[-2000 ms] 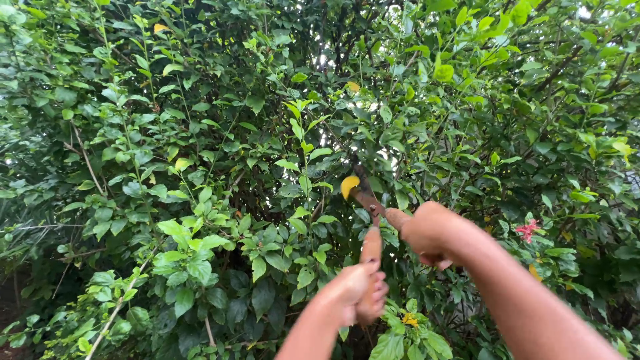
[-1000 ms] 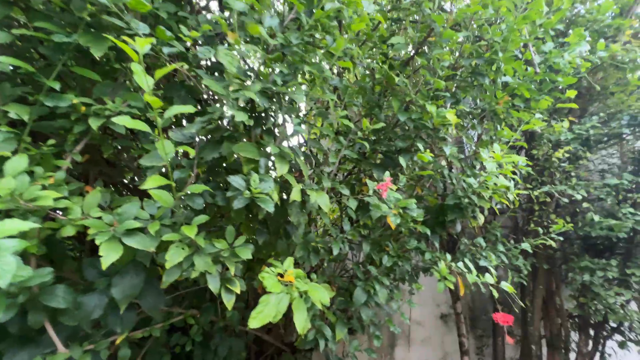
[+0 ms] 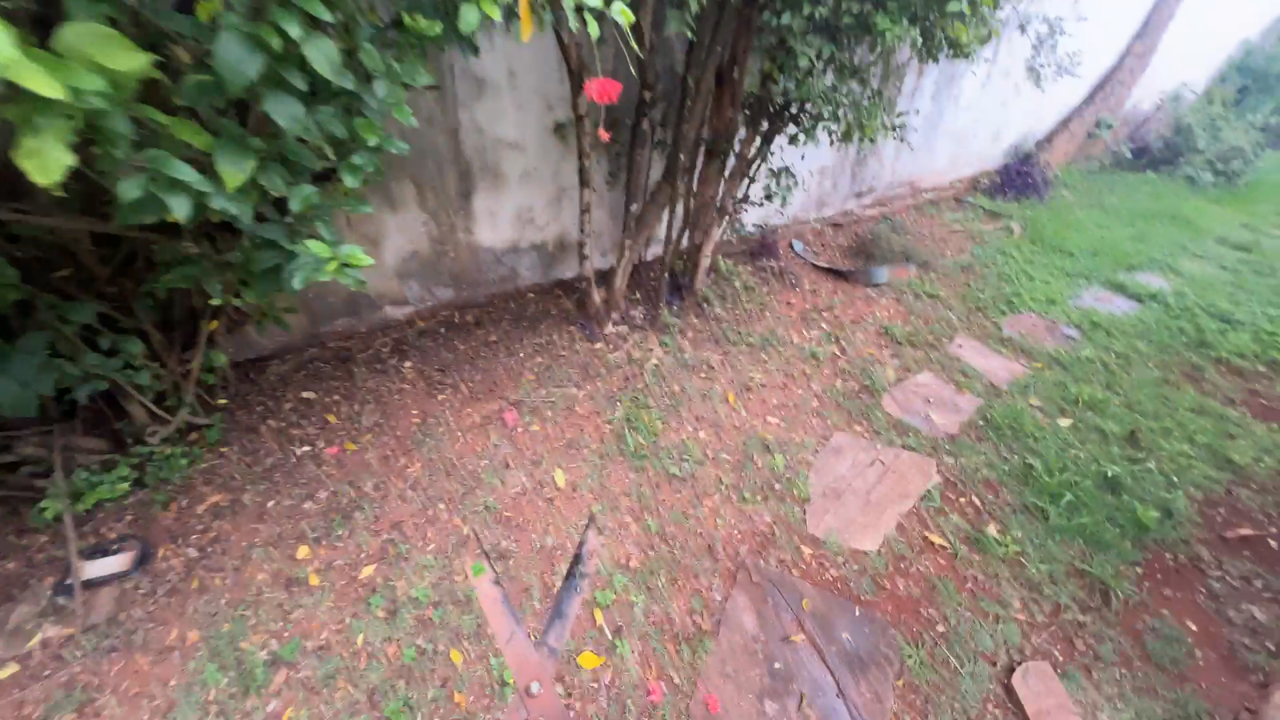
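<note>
A pair of rusty hedge shears (image 3: 534,650) reaches up from the bottom edge, its two blades spread in a V over the reddish ground. The handles are cut off by the frame, and neither of my hands can be seen. Beyond the blade tips lies soil with scattered yellow leaves. A red hibiscus-like flower (image 3: 603,92) hangs beside slim trunks near the top.
Leafy shrubs (image 3: 240,130) fill the upper left. Several trunks (image 3: 690,150) stand before a stained wall (image 3: 500,160). Flat stepping stones (image 3: 870,490) run toward the grass (image 3: 1120,400) on the right. A curved object (image 3: 850,268) lies near the wall.
The view has swung right and down from the hedge to the ground. Both hands, seen on the shears at the hedge two seconds ago, are out of view; the blades are now spread.
</note>
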